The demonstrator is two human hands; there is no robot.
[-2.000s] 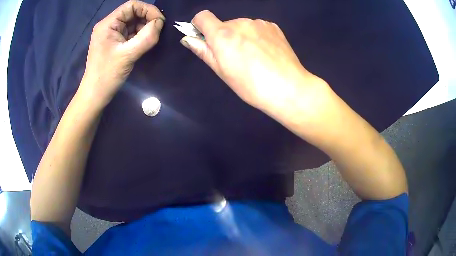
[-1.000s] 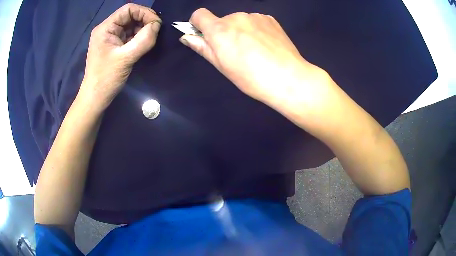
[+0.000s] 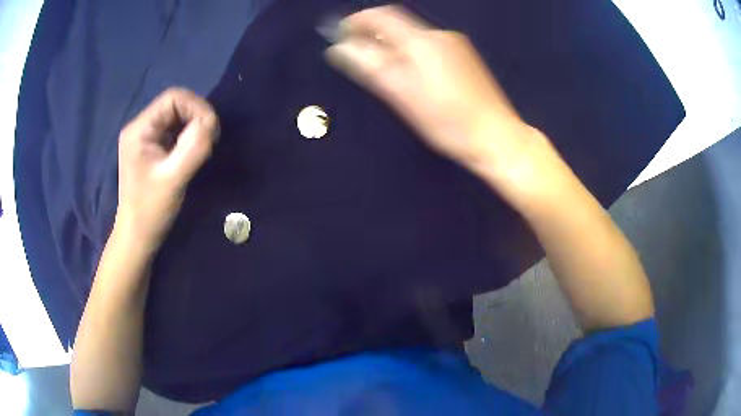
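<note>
A very dark jacket [image 3: 349,244] lies spread over the table in front of me. Two round shiny buttons show on it: one button [image 3: 313,122] between my hands, another button [image 3: 237,227] lower and to the left. My left hand [image 3: 169,154] is at the left over the cloth, thumb and index finger pinched together; no thread can be made out between them. My right hand [image 3: 414,73] is at the upper middle, blurred. The blurred metal tip of the thread snips [image 3: 331,31] sticks out past its fingers; their body is hidden in the hand.
The white table's rim [image 3: 650,154] shows at the right and also along the left. The jacket hangs over the near edge against my blue clothing [image 3: 366,386]. Grey floor [image 3: 516,325] shows below right. Part of a dark loop [image 3: 718,8] lies at the table's far right.
My left hand has moved down and left, away from the snips. My right hand has shifted slightly right. The lower button sits lower in view, and a second button now shows between the hands.
</note>
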